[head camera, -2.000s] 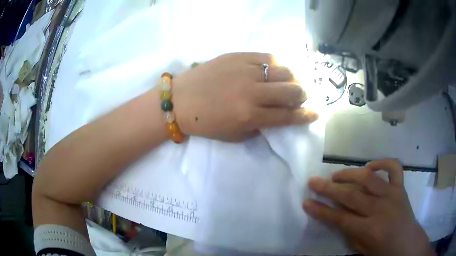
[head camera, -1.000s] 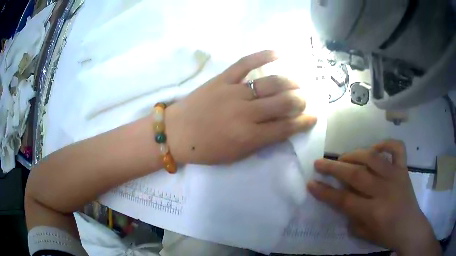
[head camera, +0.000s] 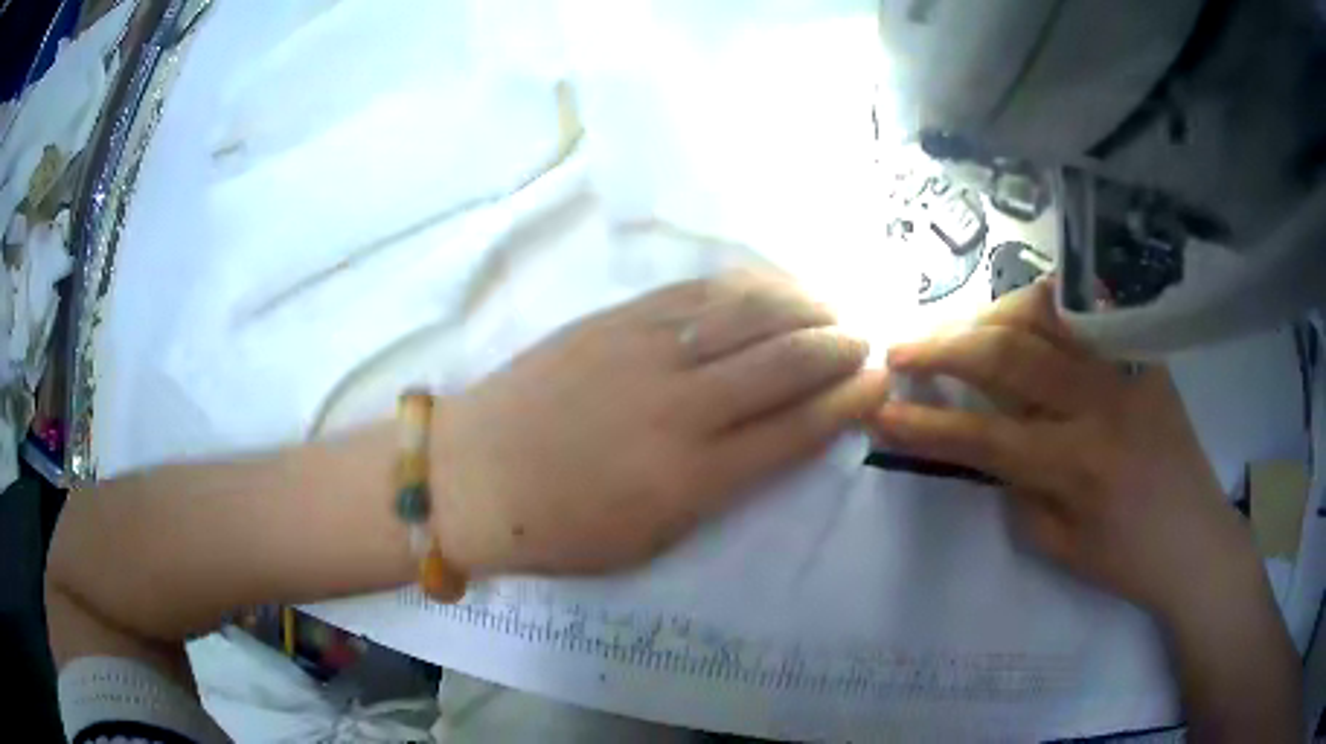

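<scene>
White fabric pieces [head camera: 422, 160] lie over the middle and left of the table, hard to tell from its white top, with folds and tan edges showing. My left hand [head camera: 669, 414] lies palm down, fingers pointing right, at the bright lamp-lit spot; whether it grips cloth is hidden. My right hand [head camera: 1062, 436] meets it from the right, its fingertips pinching at the cloth edge just in front of the needle area. The sewing machine head [head camera: 1105, 131] is at upper right, with the small metal parts of the needle area [head camera: 945, 225] under glare.
A printed ruler [head camera: 698, 647] runs along the table's front edge. White cloth with tan pieces [head camera: 41, 218] is piled at far left beyond a dark edge. A knotted white bundle [head camera: 313, 705] is below the table at lower left. A beige patch [head camera: 1278, 509] is at right.
My right hand has moved up and left to meet my left fingertips. My left hand has moved down and slightly left. More folds and tan edges of fabric are uncovered above my left forearm.
</scene>
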